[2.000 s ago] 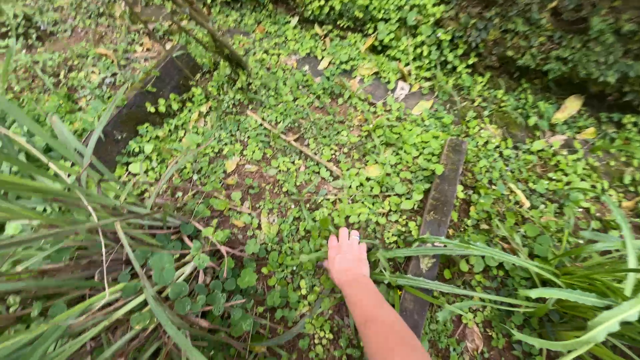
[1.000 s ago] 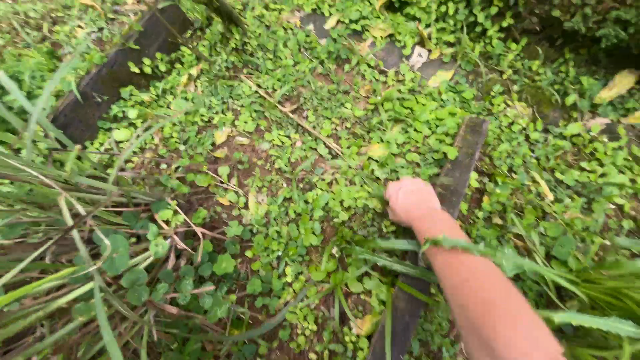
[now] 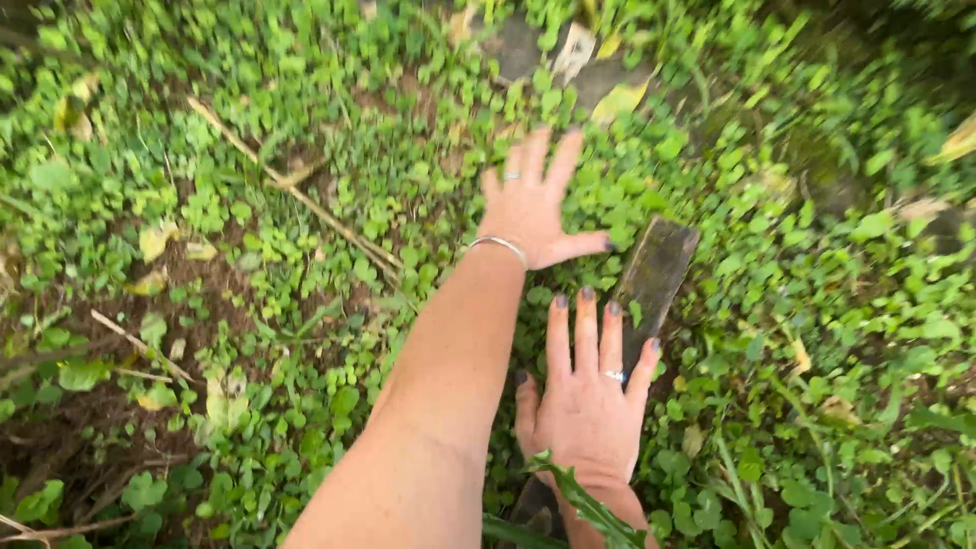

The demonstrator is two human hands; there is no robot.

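Note:
My left hand point(image 3: 530, 202), with a ring and a silver bangle at the wrist, is spread palm down over low green ground cover point(image 3: 351, 198). It holds nothing; its thumb points toward the upper end of a weathered wooden board point(image 3: 659, 267). Nearer to me, my right hand point(image 3: 587, 404) lies flat with fingers spread, covering part of the board and the leaves beside it. It wears a ring and holds nothing. Whether either palm presses down or hovers cannot be told. A serrated green leaf blade point(image 3: 591, 507) crosses my right wrist.
A dry stick point(image 3: 305, 202) lies left of my left hand. Flat dark stones point(image 3: 518, 49) and a pale dry leaf point(image 3: 573, 53) are beyond the fingers, near a yellow leaf point(image 3: 621, 101). Bare brown soil point(image 3: 221, 293) and thin twigs point(image 3: 141, 343) show at the left.
Both hands are now in view, where the earlier frames show only one. The hand seen a second ago was closed up beside the board; both are now spread. The view has moved closer to the ground.

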